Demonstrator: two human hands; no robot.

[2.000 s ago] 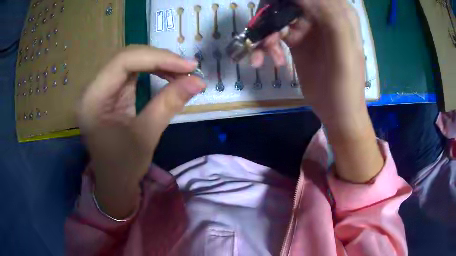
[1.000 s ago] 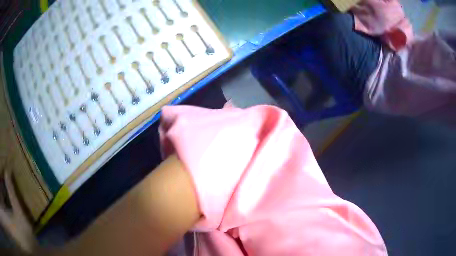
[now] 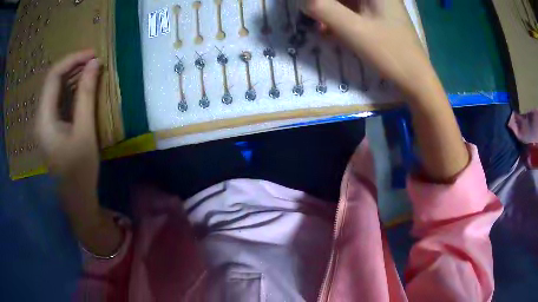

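Note:
The white foam tray (image 3: 159, 88) lies in front of me, with rows of tan dumbbell-shaped slots. Small silver metal pieces (image 3: 251, 94) sit in the ends of its nearest row. My left hand (image 3: 68, 112) is over the right part of the brown cardboard holding board (image 3: 26, 88), thumb and fingers curled; I cannot tell if a piece is between the tips. My right hand (image 3: 360, 32) is over the upper right of the tray, fingers bent and partly cut off by the top edge. A dark shape shows by its fingertips; I cannot tell what it is.
A green mat (image 3: 466, 53) lies under the tray, with blue tape (image 3: 481, 99) and yellow tape (image 3: 127, 145) on its front edge. Silver pieces stand in rows on the cardboard board. Another brown board (image 3: 519, 59) and another person's pink sleeve (image 3: 525, 131) are at the right.
The view swung right and came back. Compared with the first frame, my left hand has moved from the tray to the cardboard board. The pliers in my right hand no longer show clearly.

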